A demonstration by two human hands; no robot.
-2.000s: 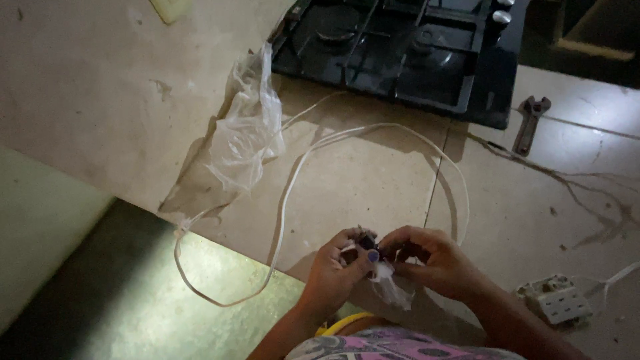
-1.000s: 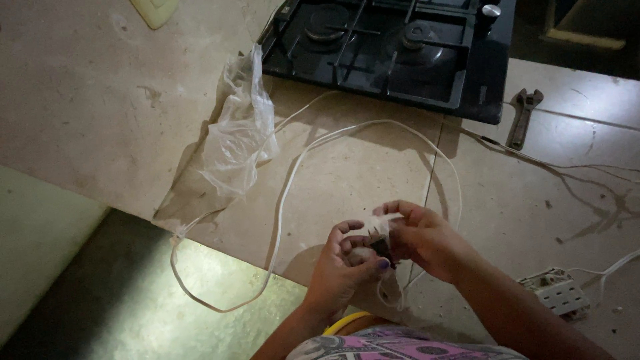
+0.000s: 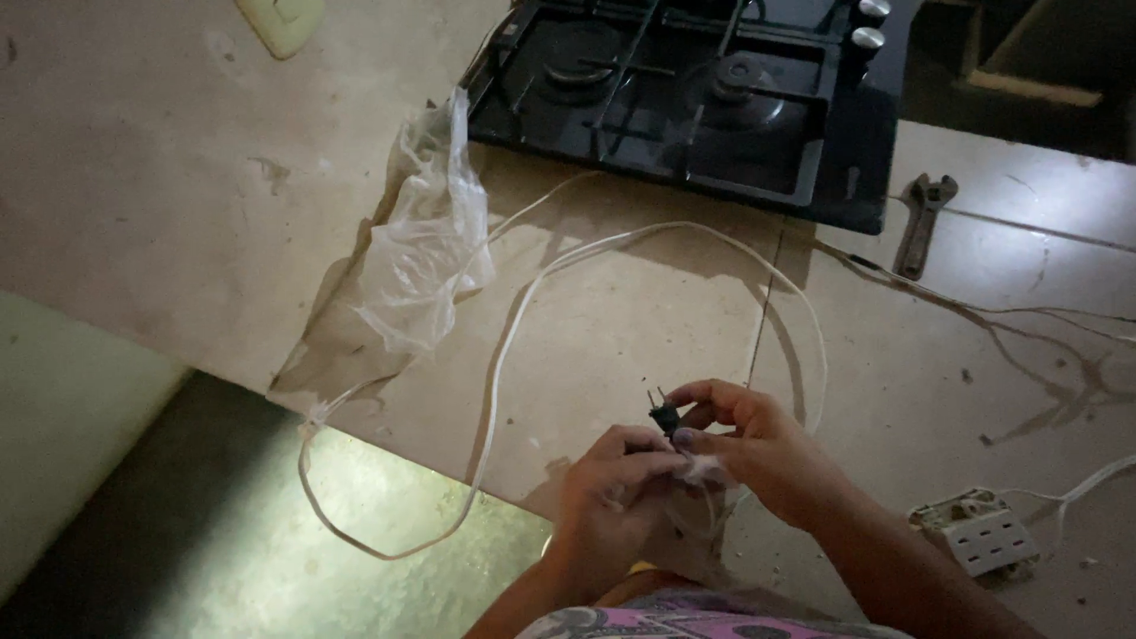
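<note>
A small black two-pin electrical plug (image 3: 664, 417) is held between my two hands near the counter's front edge, its prongs pointing up and away. My right hand (image 3: 741, 435) pinches the plug's body from the right. The fingers of my left hand (image 3: 617, 484) close on the cord end just below it. A piece of thin whitish plastic (image 3: 706, 470) lies bunched under my fingers. The white cable (image 3: 506, 355) runs in a wide loop over the tiles, hangs past the counter edge and has a knotted or wrapped spot (image 3: 315, 417) there.
A black gas cooktop (image 3: 856, 151) stands at the top, with a crumpled clear plastic bag (image 3: 426, 257) at its left corner. An adjustable wrench (image 3: 923, 226) lies to its right. A white multi-socket outlet (image 3: 990, 537) with a cable sits at lower right. Thin wires (image 3: 976, 308) cross the right side.
The whitish plastic was above the plug near my right fingertips a second ago; now it is below, and the plug's prongs stand uncovered. My right hand has shifted its hold to the plug's side.
</note>
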